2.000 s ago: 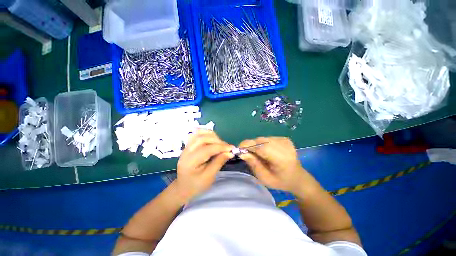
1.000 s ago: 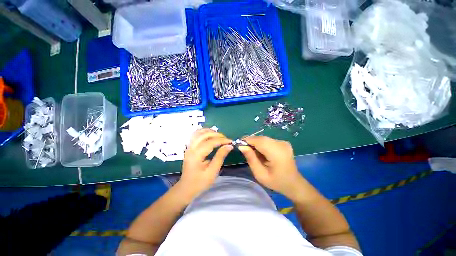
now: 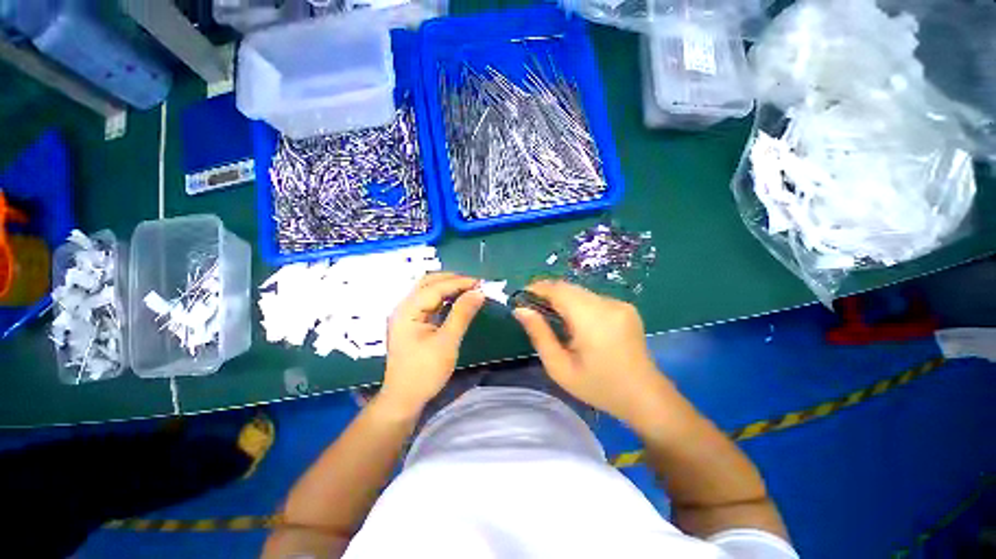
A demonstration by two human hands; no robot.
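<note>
My left hand (image 3: 435, 333) pinches a small white tab (image 3: 495, 292) between thumb and fingers above the bench's near edge. My right hand (image 3: 579, 333) is just right of it, fingertips closed on a small dark piece (image 3: 521, 299) that touches or nearly touches the tab; its exact shape is too small to tell. A thin rod (image 3: 482, 252) shows upright just above the tab; whether it is joined to it is unclear. The pile of white tabs (image 3: 339, 300) lies left of my left hand. Small dark shiny pieces (image 3: 604, 252) lie in a heap beyond my right hand.
Beyond my hands stand a blue tray of short metal pieces (image 3: 347, 197) under a clear box (image 3: 317, 79), and a blue tray of long rods (image 3: 519, 142). Clear boxes of assemblies (image 3: 188, 300) stand left; a bag (image 3: 863, 180) lies right. A person's shoe (image 3: 257, 439) shows lower left.
My hands have drawn slightly apart, and the white tab now shows between them. The rod that slanted up by my right fingers no longer shows there. A dark-clothed leg and shoe have come in lower left.
</note>
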